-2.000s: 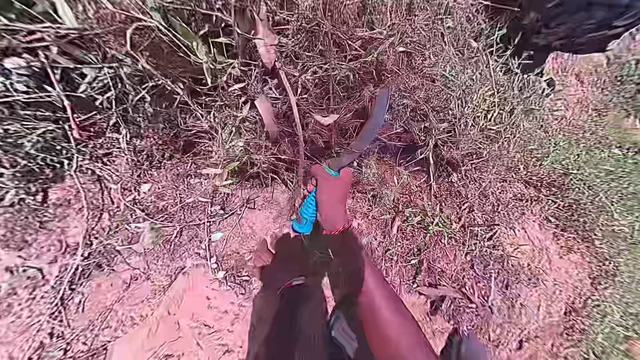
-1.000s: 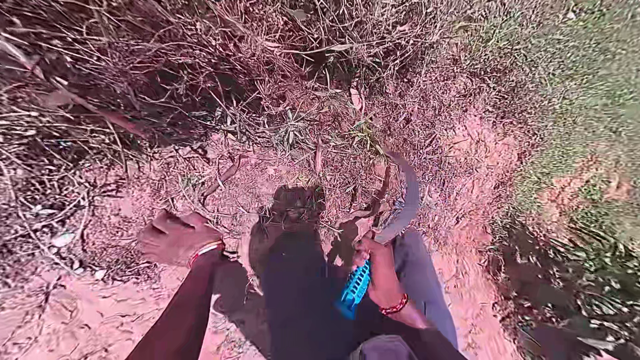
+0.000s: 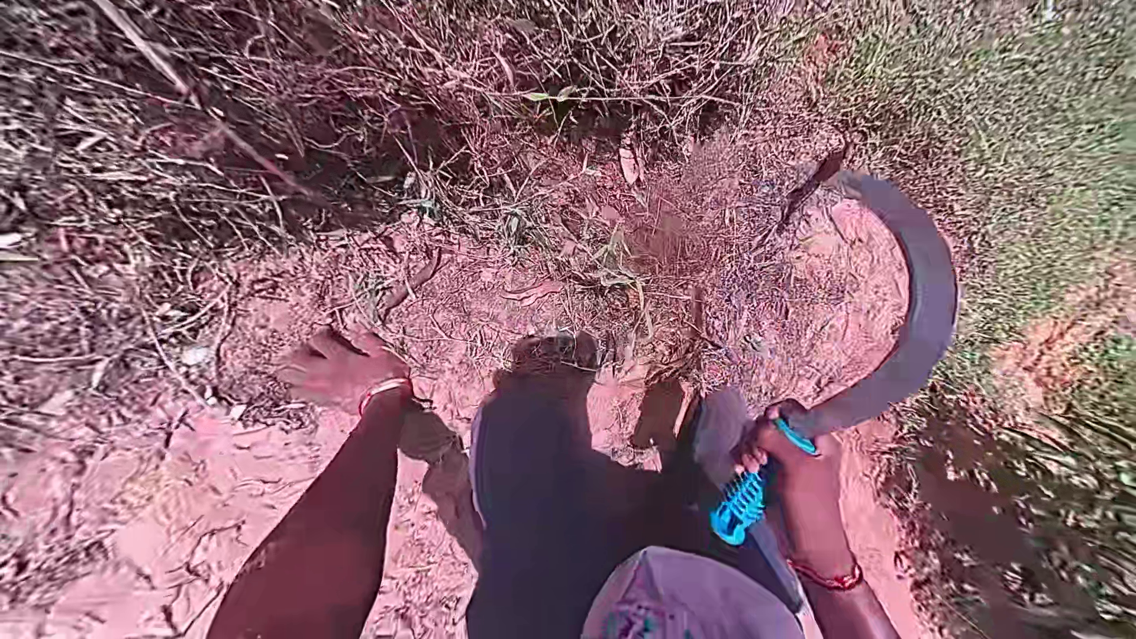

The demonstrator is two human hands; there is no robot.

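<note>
My right hand (image 3: 794,470) is closed around the blue ribbed handle (image 3: 738,508) of a sickle, at lower right. The sickle's curved metal blade (image 3: 932,293) rises from the fist and arcs up and back to the left, over bare soil and the edge of the grass. At left, my left hand (image 3: 346,368) is spread with its fingers apart and holds nothing; it is low over the ground, and whether it touches the soil cannot be told. Dry cut-looking stems (image 3: 621,266) lie on the ground between the hands.
Tangled dry brush (image 3: 355,115) spans the top and upper left. Green grass (image 3: 1047,160) grows at upper right. Reddish bare soil (image 3: 133,550) lies at lower left. My legs in dark trousers (image 3: 541,497) are at bottom centre, with a light cloth (image 3: 692,595) in front.
The sickle blade, over the brush two seconds ago, is now out to the right over soil and grass. My left hand, spread a second ago too, stays at left. The view has shifted.
</note>
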